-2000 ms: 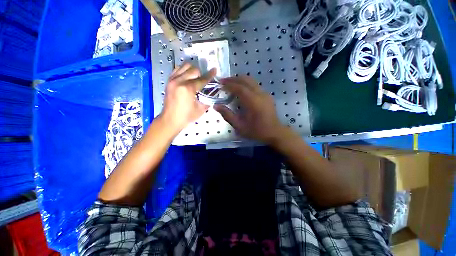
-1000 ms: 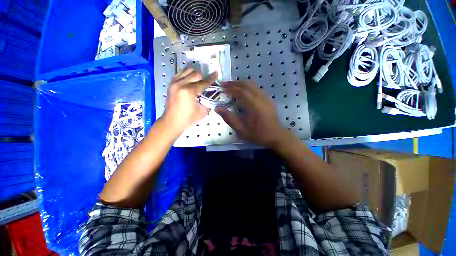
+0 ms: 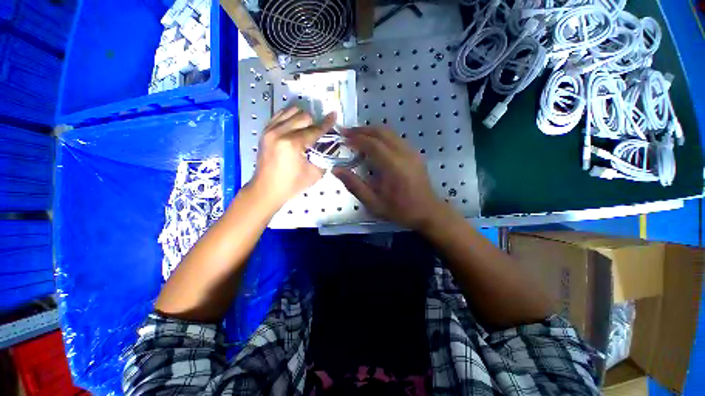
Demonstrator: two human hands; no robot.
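Observation:
A coiled white USB cable (image 3: 334, 150) lies between my hands at the near end of the marking fixture. My left hand (image 3: 287, 153) grips the coil's left side, its index finger reaching toward the fixture. My right hand (image 3: 390, 172) holds the coil's right side with thumb and fingers. The pale marking fixture (image 3: 346, 91) lies on the perforated work plate (image 3: 410, 100). The plug end at the fixture is too bright and small to make out.
The lined blue bin (image 3: 108, 201) at left holds coiled cables. A small blue bin (image 3: 100, 58) behind it holds white blocky pieces. A round black fan grille (image 3: 306, 25) stands at the back. A cable pile (image 3: 595, 73) lies on the green mat (image 3: 526, 170). A cardboard box (image 3: 576, 259) is low right.
The whole view has shifted slightly since the oldest frame. My hands and the coil keep nearly the same place on the plate.

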